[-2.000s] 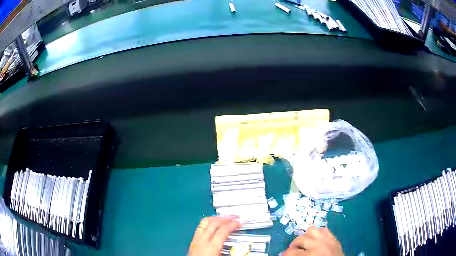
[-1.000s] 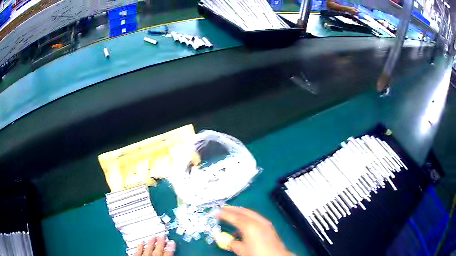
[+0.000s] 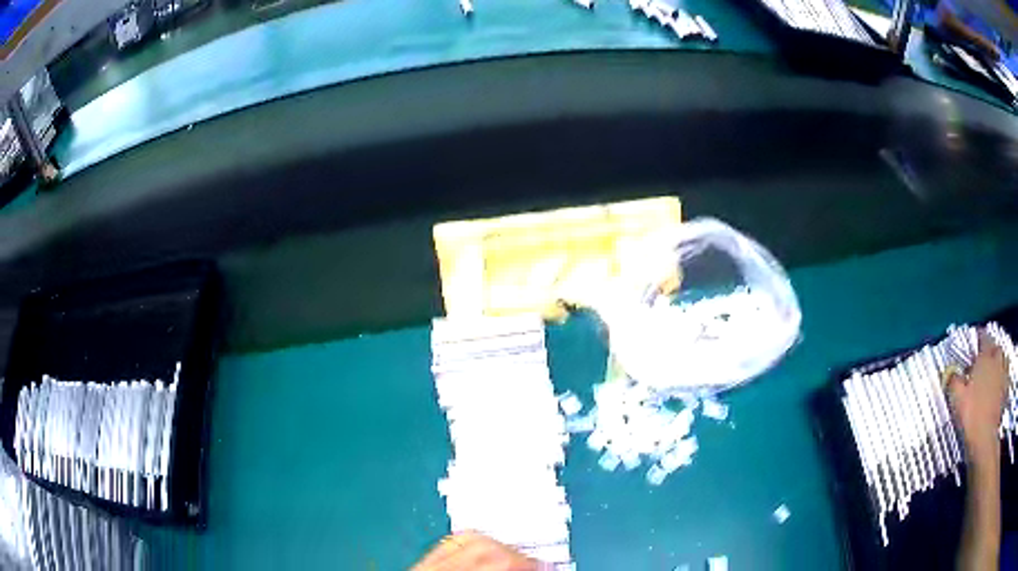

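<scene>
A long column of stacked white metal tubes (image 3: 502,435) lies on the green mat at centre. My left hand (image 3: 474,552) is at the column's near end, cut off by the bottom edge; its fingers are mostly hidden. My right hand (image 3: 982,385) reaches into the right black tray (image 3: 832,429), its fingers on the rows of tubes (image 3: 899,429); whether it grips any cannot be told. A heap of tiny white-translucent inserts (image 3: 639,424) lies right of the column. A clear plastic bag of inserts (image 3: 770,323) stands open behind the heap.
A yellow block (image 3: 547,240) lies behind the column. A left black tray (image 3: 201,390) is partly filled with tubes. A large clear bag (image 3: 56,524) with long shapes is at the lower left. A dark belt (image 3: 335,178) crosses behind; loose short tubes (image 3: 670,17) lie beyond.
My right hand has moved from the insert heap to the right tray. The tube column reaches farther toward me. The view swung right, then back left.
</scene>
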